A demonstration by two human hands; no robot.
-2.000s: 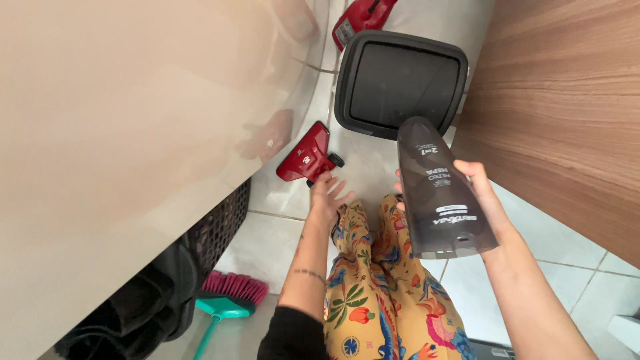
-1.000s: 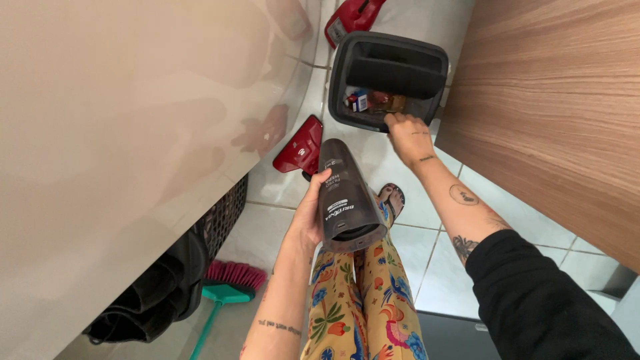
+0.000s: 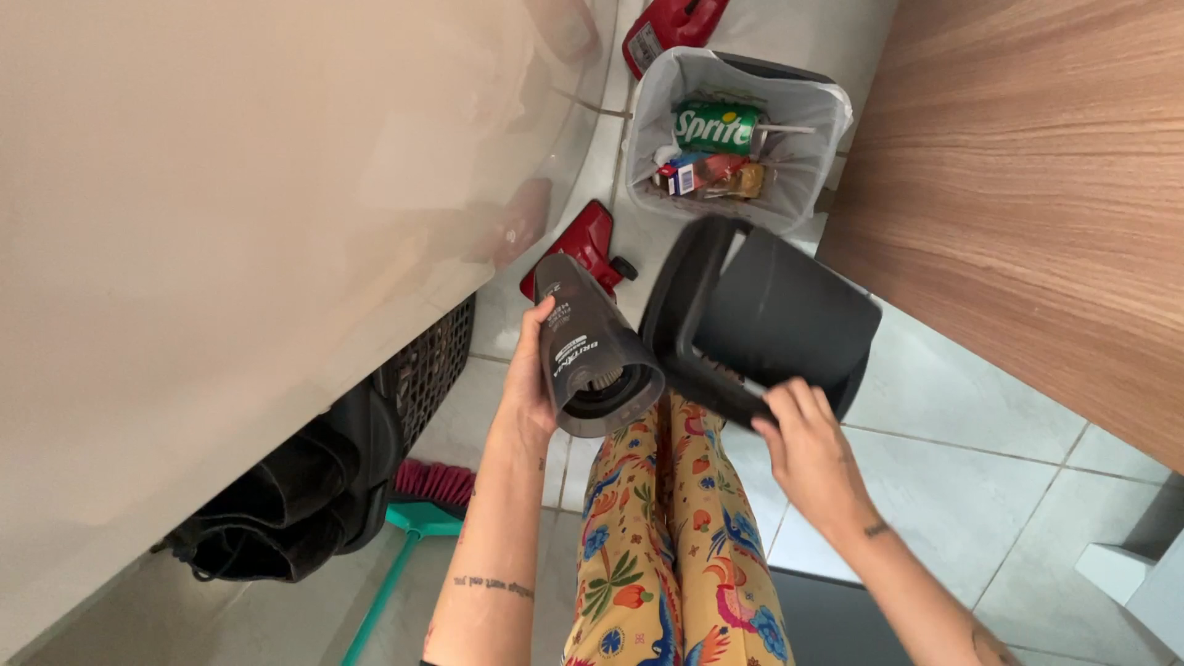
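My left hand is wrapped around a smoky translucent vacuum dust container, whose open end faces up toward me and shows a round pleated filter inside. In my right hand is the black plastic swing-type lid of a trash bin, gripped by its rim and tilted. Above the lid stands the trash bin, lined with a white bag; inside lie a green Sprite can, a small box and other waste. A red vacuum floor nozzle rests on the tiles behind the container.
A red appliance body lies beside the bin. The wood-grain panel is at right and a glossy beige surface at left. Below that surface are a black basket, dark boots and a broom with pink bristles.
The dust container passed from my right hand to my left. My right hand took hold of the bin's lid and lifted it off toward me, so the lined inside now shows.
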